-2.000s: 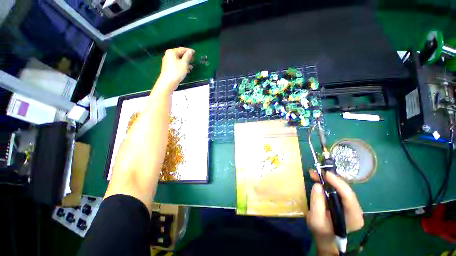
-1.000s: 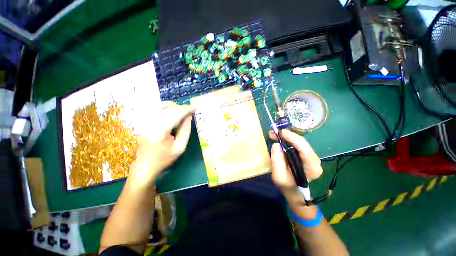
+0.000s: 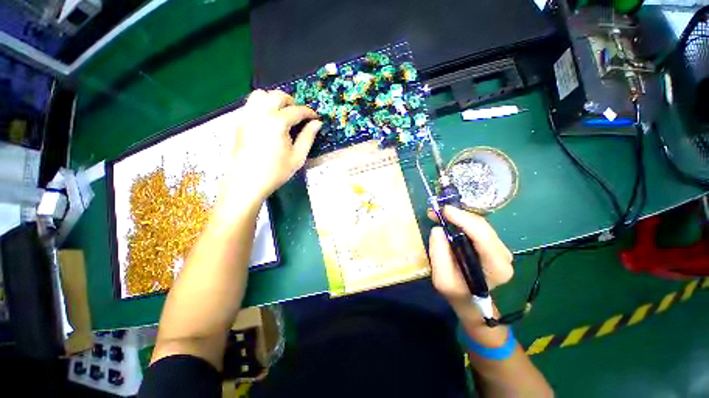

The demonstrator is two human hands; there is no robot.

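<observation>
My right hand (image 3: 472,253) holds the black soldering iron (image 3: 465,256), its metal tip and thin curved feed tube pointing up beside the wooden board (image 3: 373,256). A few tiny gold pins (image 3: 364,199) lie on the board's upper part. My left hand (image 3: 274,144) is over the upper right of the white pin tray, at the left edge of the green pile of board assemblies (image 3: 361,97). Its thumb and fingers are bent towards each other; whether anything small is between them cannot be seen. The white pin tray (image 3: 264,247) holds a heap of gold pins (image 3: 159,233).
A round tub (image 3: 509,180) of silvery bits stands right of the iron tip. A white stick (image 3: 490,113) lies above it. The soldering station (image 3: 598,85), its cables and a fan (image 3: 692,101) are at the right. Black parts (image 3: 97,361) lie lower left.
My left hand came down from the far mat to beside the board's left edge, then moved up to the green pile's left edge. My right hand still holds the iron. The camera view has shifted.
</observation>
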